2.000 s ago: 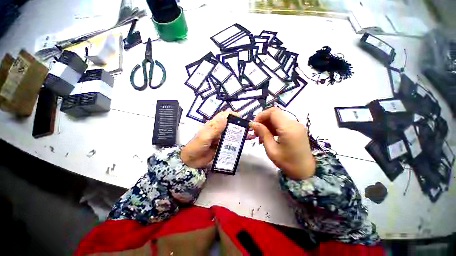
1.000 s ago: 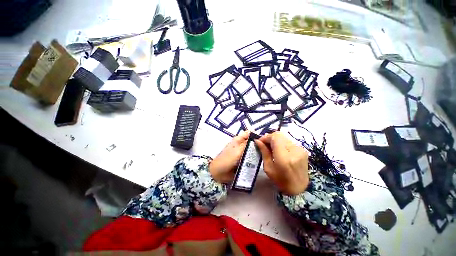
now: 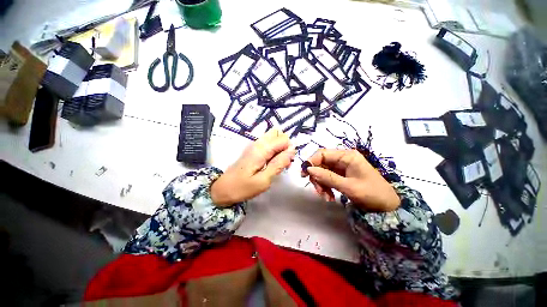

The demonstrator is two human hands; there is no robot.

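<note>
My right hand [image 3: 354,177] pinches a small dark piece of black string [image 3: 306,167] between thumb and forefinger. My left hand [image 3: 255,168] is just left of it, fingers extended and pointing to the near edge of the card heap. Thin cord shows between the hands; whether my left fingers hold anything is hidden. The bordered hang tag cards [image 3: 309,75] lie in a loose heap beyond my hands. A tangle of loose black strings [image 3: 369,150] lies just beyond my right hand. A black card stack [image 3: 195,133] stands left of my left hand.
Scissors [image 3: 171,69], banded card stacks [image 3: 99,93], a dark flat slab [image 3: 43,120] and a brown box [image 3: 19,84] are at left. A green cup [image 3: 202,13] is at the top edge. A string bundle [image 3: 397,65] and strung tags [image 3: 471,144] lie right.
The white-faced, black-bordered card held between my hands no longer shows. My hands have moved apart, and my left fingers have straightened. The view has shifted.
</note>
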